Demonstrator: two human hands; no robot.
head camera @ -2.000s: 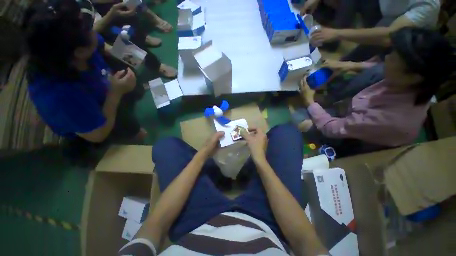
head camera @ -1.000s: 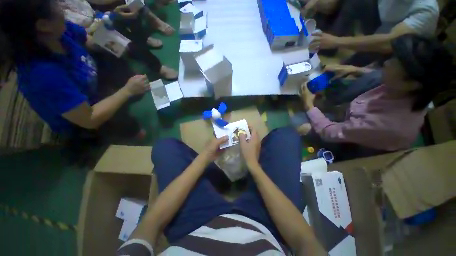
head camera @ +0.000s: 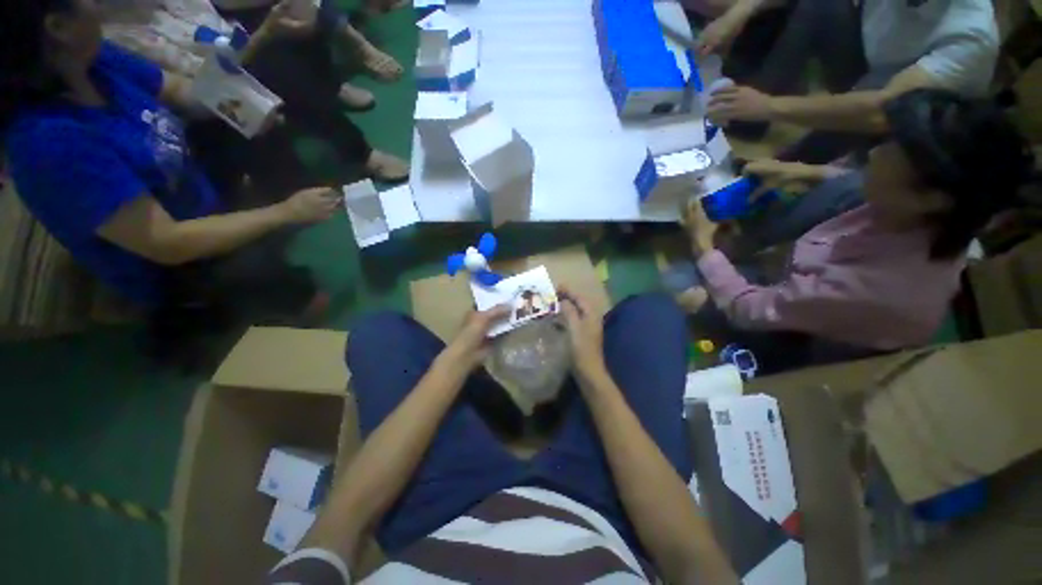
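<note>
A small white box or card (head camera: 512, 295) with a small dark picture is held over the lap between both hands. My left hand (head camera: 483, 331) grips its left end and my right hand (head camera: 577, 320) is at its right end. A fan-like piece with blue blades and a white hub (head camera: 474, 261) stands out beyond its upper left corner. A crumpled clear bag (head camera: 531, 363) lies below it, between the knees. The fingertips are small and partly hidden, so the exact grip is unclear.
A white table (head camera: 548, 137) ahead bears open white boxes (head camera: 494, 160) and blue boxes (head camera: 642, 57). Brown cartons stand left (head camera: 246, 457) and right (head camera: 846, 457). A printed white box (head camera: 748, 457) lies by the right knee. People sit on both sides.
The held white piece has turned and its picture side shows more plainly; the blue blades have shifted slightly left. The person in blue at left has leaned back, an arm reaching to an open box.
</note>
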